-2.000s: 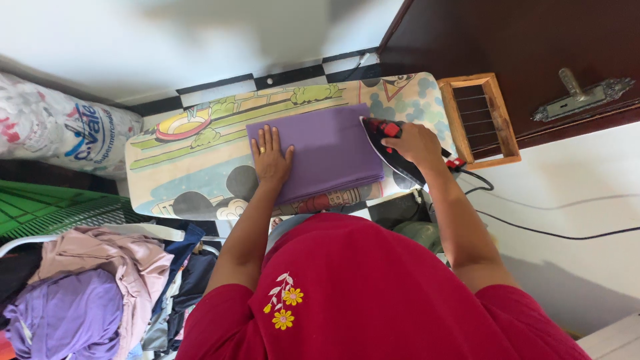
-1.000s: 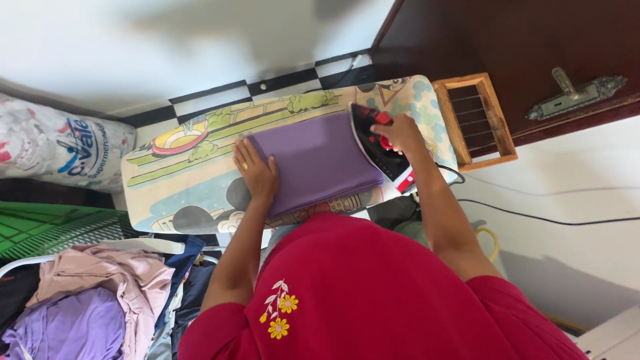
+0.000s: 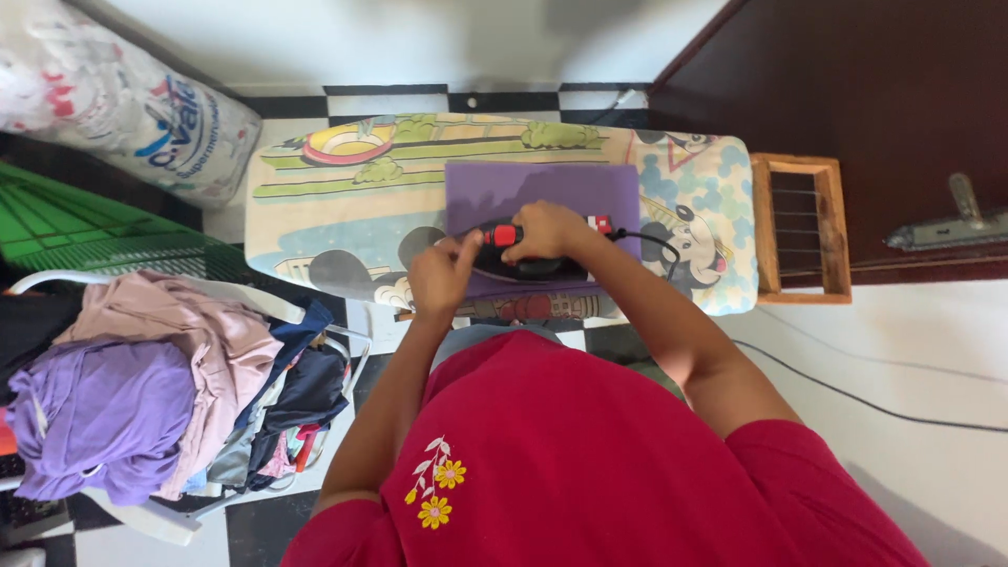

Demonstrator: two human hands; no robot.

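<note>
A folded purple cloth [image 3: 543,185] lies on the cartoon-print cover of an ironing board [image 3: 346,197]. Wrapped around the handle of a black and red clothes iron [image 3: 535,268], my right hand [image 3: 547,232] holds it flat over the near part of the cloth, its tip toward the left. My left hand [image 3: 441,276] is at the cloth's near left edge, thumb raised beside the iron's front; whether its fingers pinch the fabric cannot be told. The iron's cord [image 3: 669,248] leaves from its right end.
A wooden iron rest with metal bars [image 3: 831,228] extends from the board's right end, near a dark door [image 3: 787,71]. Piled clothes [image 3: 110,402] fill a white chair at left. Behind it are a green slatted plastic item [image 3: 102,228] and a stuffed plastic bag [image 3: 181,134].
The iron, in my right hand, has moved left from the cloth's right edge and turned to point left. My left hand has gone from flat on the cloth to its near left edge.
</note>
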